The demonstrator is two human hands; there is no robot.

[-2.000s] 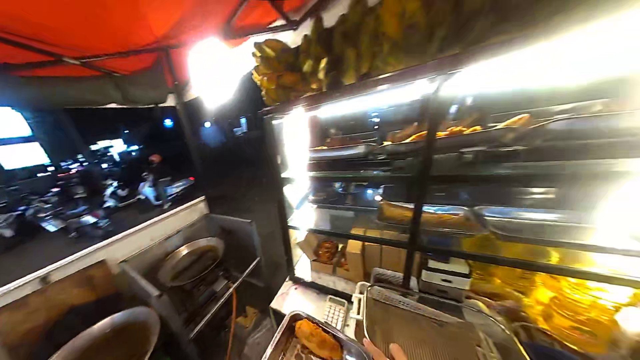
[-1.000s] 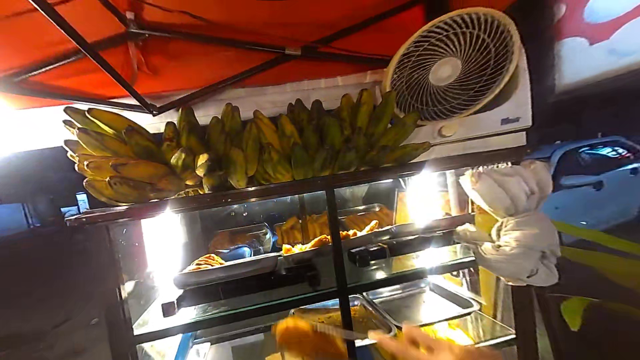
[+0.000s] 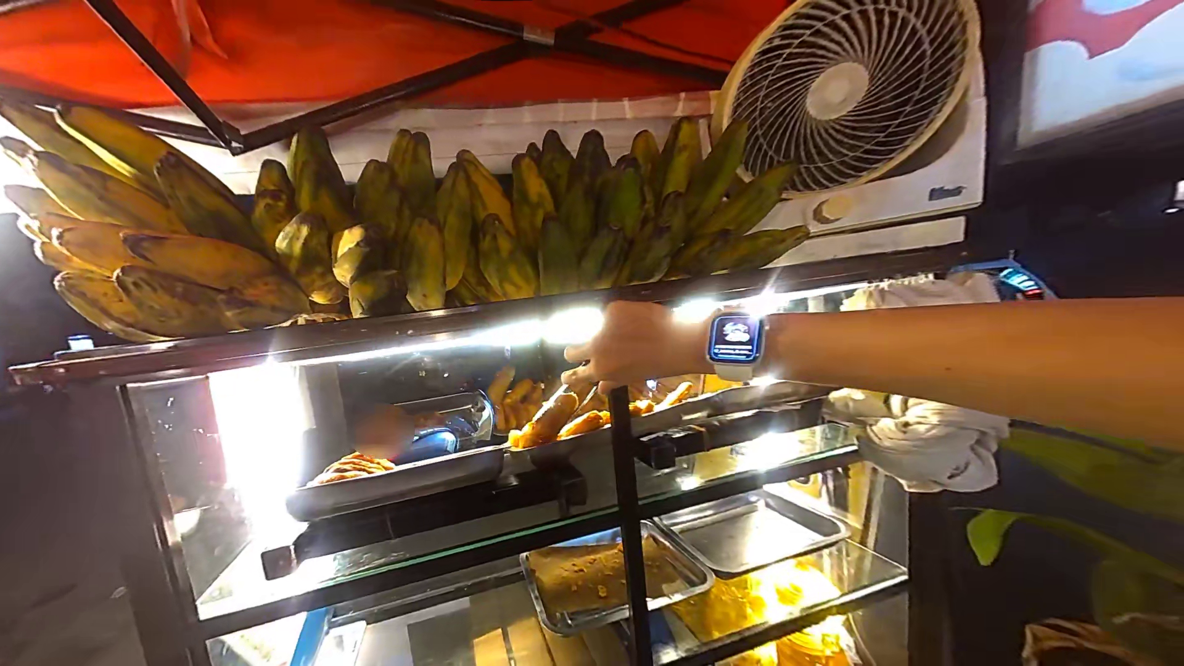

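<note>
My right hand (image 3: 634, 347), with a smartwatch (image 3: 736, 340) on the wrist, reaches in from the right over the top shelf of the glass display case. Its fingers are closed around a slim metal utensil (image 3: 561, 396), mostly hidden by the hand; whether it is a pair of tongs is not clear. Just below the utensil's end, a battered fried piece (image 3: 546, 423) lies at or touches the upper metal tray (image 3: 555, 455), among other fried pieces (image 3: 585, 425). Flat fried pieces (image 3: 353, 467) lie in the tray to the left. My left hand is not in view.
Bunches of green-yellow bananas (image 3: 499, 231) and a box fan (image 3: 842, 92) stand on the case. A black upright post (image 3: 629, 527) crosses the front. Lower down are a tray with crumbs (image 3: 615, 573) and a metal tray (image 3: 754, 532). A knotted cloth (image 3: 925, 435) hangs at the right.
My right hand has risen from the lower part of the case to the top shelf. A second ago it held the utensil with a fried piece at its end. The view swung right earlier.
</note>
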